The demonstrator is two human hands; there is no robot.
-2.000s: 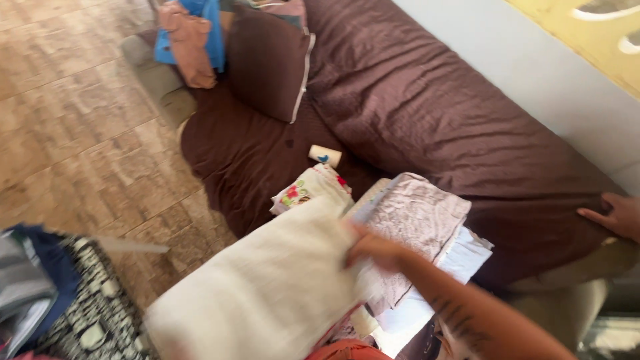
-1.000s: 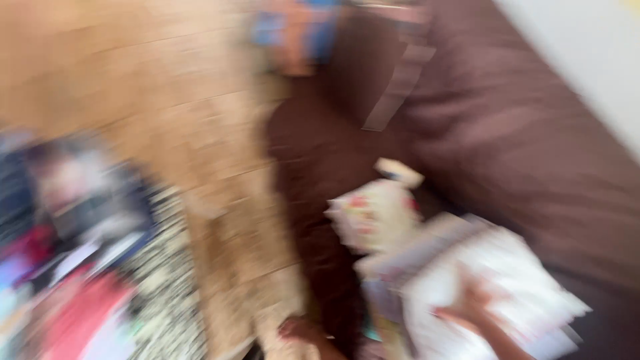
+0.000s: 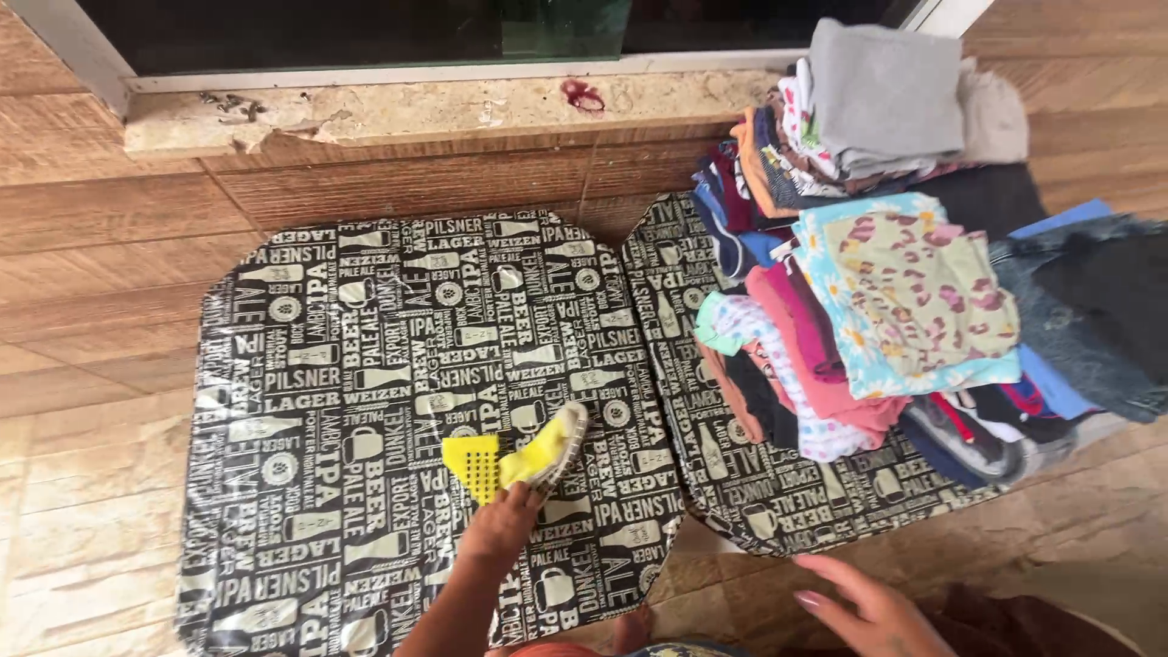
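Observation:
My left hand [image 3: 504, 527] comes in from the bottom and grips the near end of a yellow and white sock [image 3: 549, 445], which lies on a table covered with black-and-white printed vinyl [image 3: 365, 319]. Just left of the fingertips, close beside the sock, is a flat yellow piece with rows of dark dots [image 3: 472, 464]; whether it is a second sock is not clear. My right hand [image 3: 862, 604] hangs near the bottom right, below the second table's near edge, with fingers apart and nothing in it.
Folded clothes [image 3: 922, 301] are heaped on a second table [image 3: 776, 502] with the same cover. Behind them is a higher pile topped by grey cloth [image 3: 885, 91], and jeans [image 3: 1086, 310] lie at the right. A chipped stone sill [image 3: 438, 114] runs beyond the tables.
The view has swung from the brown sofa to the two tables. My right hand was on white folded cloths on the sofa one second ago and now holds nothing. My left hand is now on a sock.

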